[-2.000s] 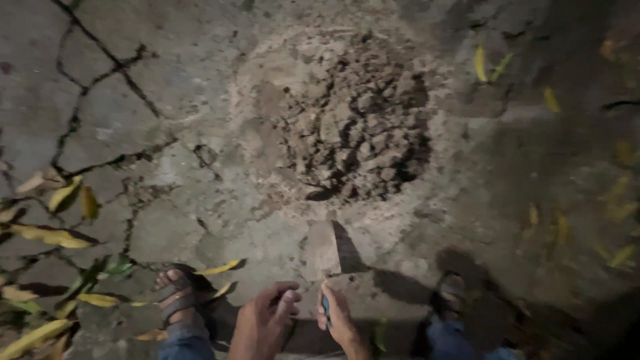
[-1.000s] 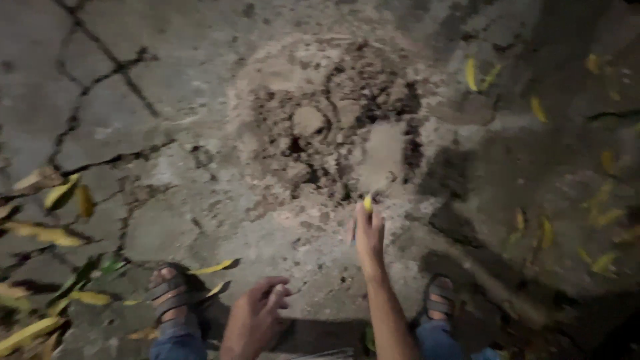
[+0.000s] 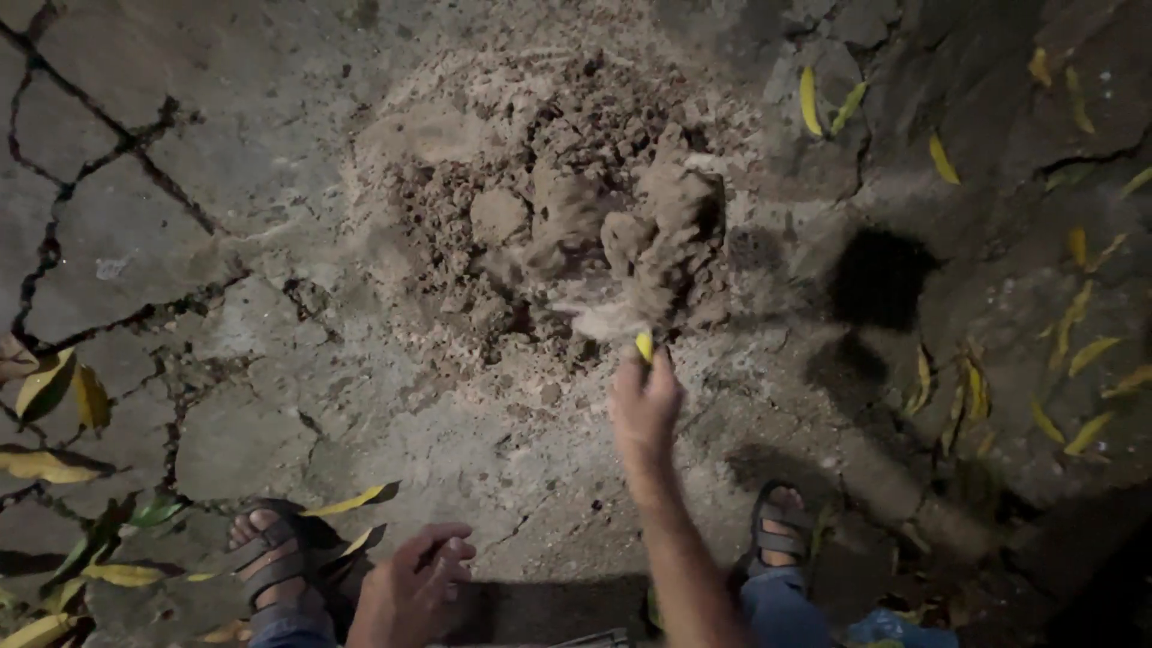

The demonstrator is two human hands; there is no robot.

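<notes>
My right hand is closed around the handle of a trowel; a yellow bit of that handle shows above my fingers. The trowel's blade is blurred and cannot be told apart from the soil at the near edge of the mound. The mound of loose, clumpy brown soil or mortar lies on the cracked concrete, with thick, wet-looking lumps at its right side. Near the bottom edge, my left hand hangs with its fingers loosely curled and apart, holding nothing.
Sandaled feet stand on both sides, the left foot and the right foot. Yellow leaves are scattered at the right and lower left. Deep cracks run through the concrete at the left. Blue plastic lies at the bottom right.
My right hand has moved forward from beside my left hand to the mound's near edge with the trowel. The mound, heaped and crumbly before, is now spread, with smoother lumps.
</notes>
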